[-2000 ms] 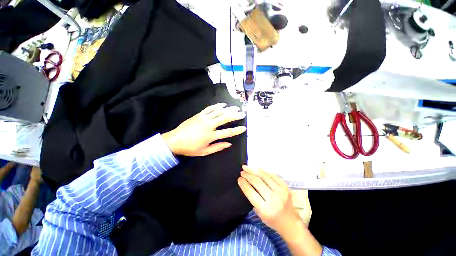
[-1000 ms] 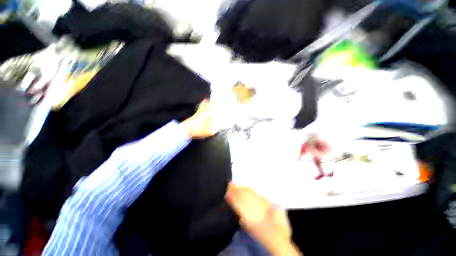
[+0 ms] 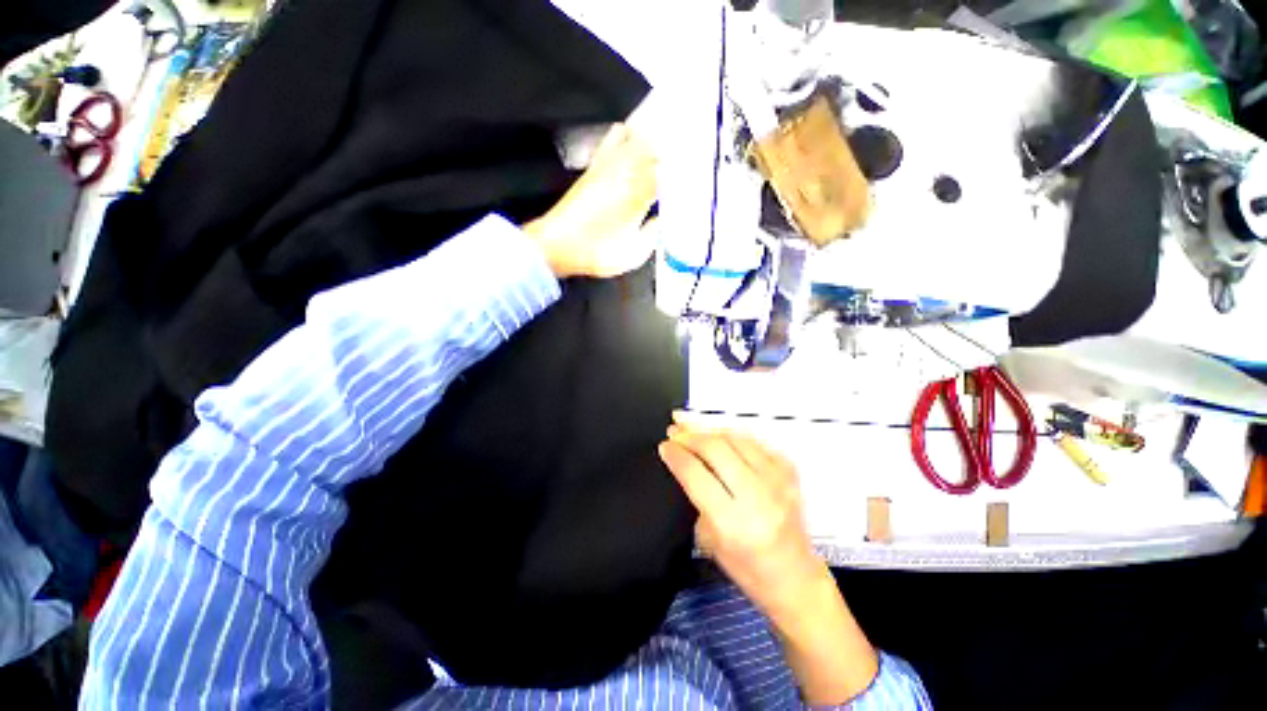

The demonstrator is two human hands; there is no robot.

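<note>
A large black garment panel [image 3: 514, 458] lies left of the needle area and over the lap. Its right edge runs beside the presser foot [image 3: 688, 327] of the white sewing machine [image 3: 945, 181]. My left hand [image 3: 605, 215] is on the panel behind and left of the machine head; its fingertips are hidden, so its grip cannot be told. My right hand [image 3: 743, 493] holds the panel's near right edge between thumb and fingers, below the needle area. A dark thread runs right from near its fingertips. A small pale patch shows on the cloth beside my left hand.
Red-handled scissors [image 3: 975, 431] and small tools [image 3: 1091, 442] lie right of the needle. A black strip [image 3: 1112, 222] drapes over the machine arm, which bears a tan pad [image 3: 816, 170]. A bright green item [image 3: 1160, 56] is behind. Other red scissors [image 3: 92, 136] lie on the left neighbouring table.
My left hand has moved from flat on the cloth near the needle to behind the machine head. My right hand stays near the edge. The view swung, blurring, and has shifted.
</note>
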